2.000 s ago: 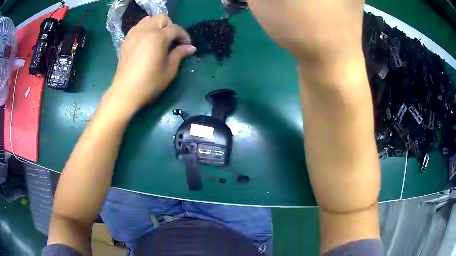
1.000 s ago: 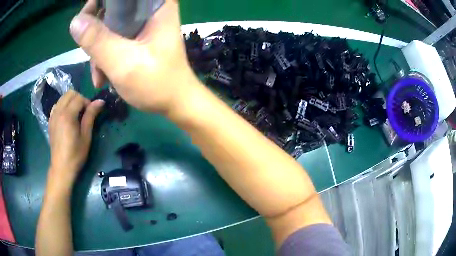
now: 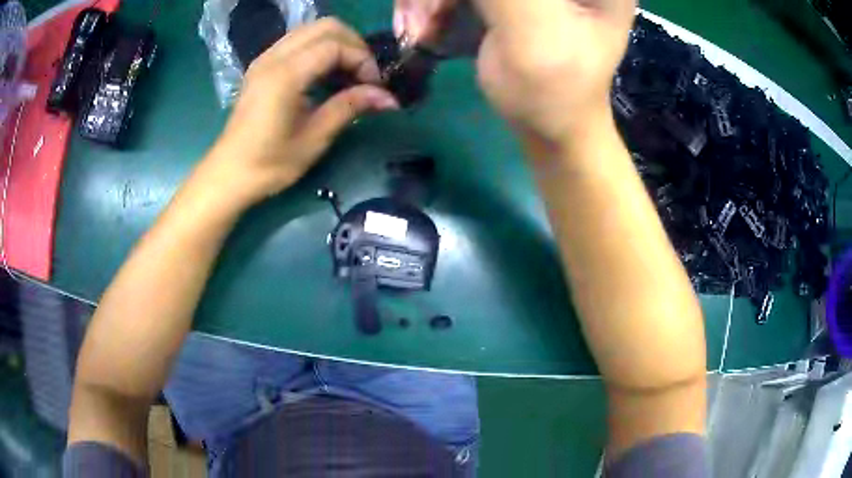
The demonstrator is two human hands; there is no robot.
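Observation:
A black camcorder body (image 3: 388, 247) with a white label and ports lies on the green bench, a black strap or flap hanging from its near side. My left hand (image 3: 299, 107) is over the bench beyond it, thumb and forefinger close together beside the loose black screws (image 3: 416, 82); whether they pinch a screw cannot be told. My right hand (image 3: 546, 70) is at the top edge, partly cut off, around the dark electric screwdriver (image 3: 460, 35). Its thin tip points down near my left fingertips. The driver's upper part is hidden or out of view.
An open clear bag of black screws (image 3: 257, 33) is behind my left hand. A large heap of black parts (image 3: 729, 159) is at right. Black units (image 3: 114, 98) stand at left beside and on the red mat (image 3: 33, 205). Two small black pieces (image 3: 440, 322) lie near the front edge.
The view swung right and back again. My right hand with the driver has come lower, bringing the tip to my left fingertips. My left hand stays by the screws; the camcorder body has not visibly moved.

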